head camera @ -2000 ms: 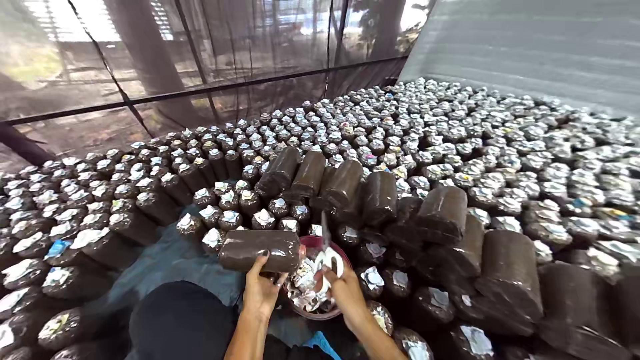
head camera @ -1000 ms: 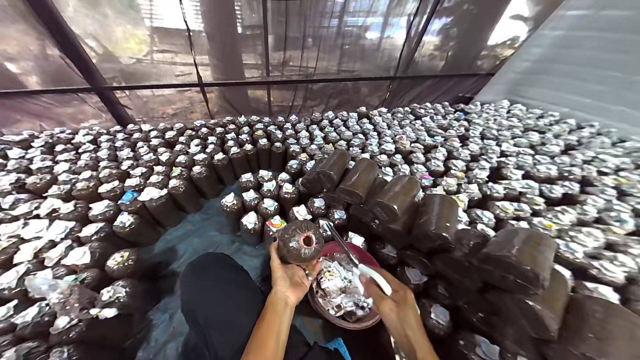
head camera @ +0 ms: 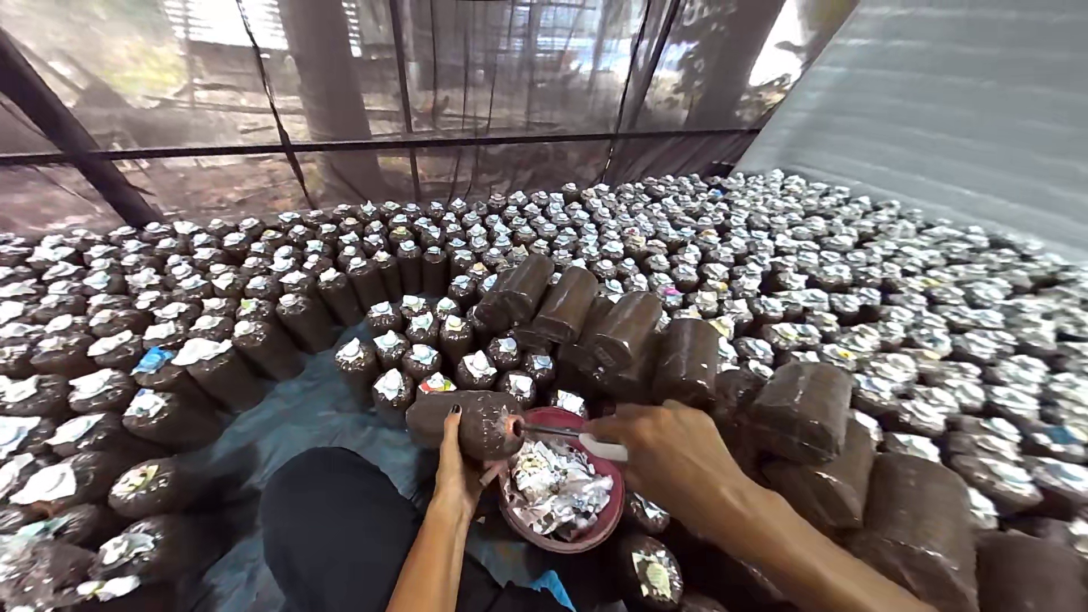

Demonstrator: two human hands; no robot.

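My left hand (head camera: 457, 472) holds a brown substrate-filled plastic bag (head camera: 463, 422) lying on its side, its open neck toward the right. My right hand (head camera: 659, 442) grips the pale handle of a long thin metal tool (head camera: 557, 431), whose tip is at the bag's neck; the tool's exact kind cannot be told. Just under the tool and right of the bag stands a reddish-pink bowl (head camera: 614, 518) with crumpled paper scraps (head camera: 557, 489) in it.
Upright bags with paper-plugged tops (head camera: 476, 370) surround me in dense rows. Unplugged-looking bags (head camera: 803, 412) lie piled on their sides at the right. A blue-grey ground sheet (head camera: 319, 425) shows at the left. Dark netting (head camera: 510, 161) and a pale sheet wall (head camera: 952, 127) stand behind.
The bag in my left hand has turned from its neck facing me to lying sideways. My right hand has brought the metal tool to its neck. The view has shifted.
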